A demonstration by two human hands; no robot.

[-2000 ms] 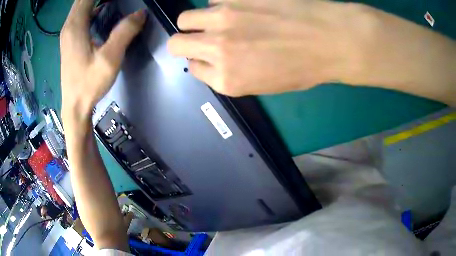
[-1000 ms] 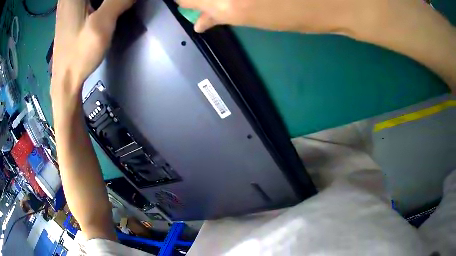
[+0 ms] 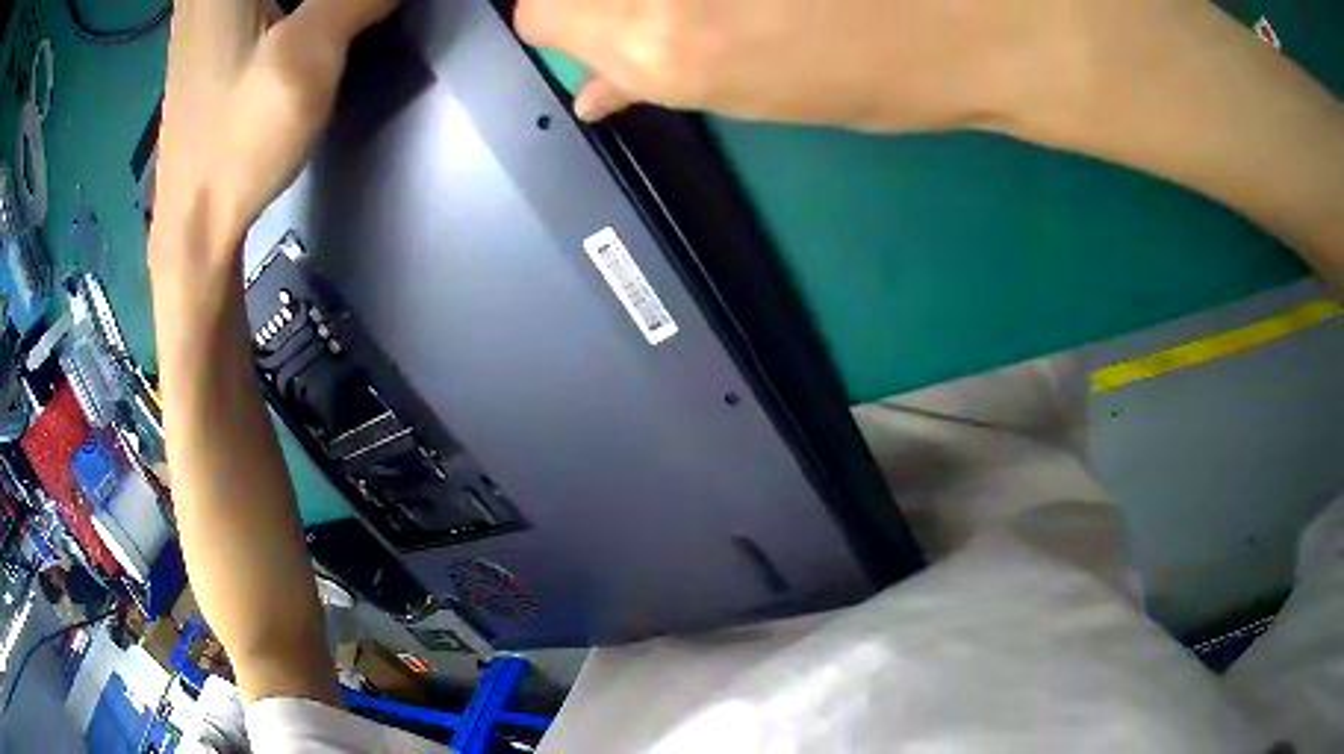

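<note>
The laptop is tilted upside down, its lower end against my lap. Its grey bottom cover carries a white barcode label, dark screw spots and an open component bay. My left hand holds the laptop's upper part; its fingertips are hidden or cut off by the top edge. My right hand is closed at the laptop's upper right edge. A small bright green piece, apparently the pry tool, shows beneath its fingers; the rest is hidden.
The green mat lies behind the laptop, with a small white and red sticker at top right. Cluttered tools and parts lie at far left, with tape rolls above. A blue frame is below. A yellow line crosses the grey floor.
The laptop appears shifted slightly up and left since the first frame. My right hand has moved up along its edge, uncovering more of it. Little differs from one second ago.
</note>
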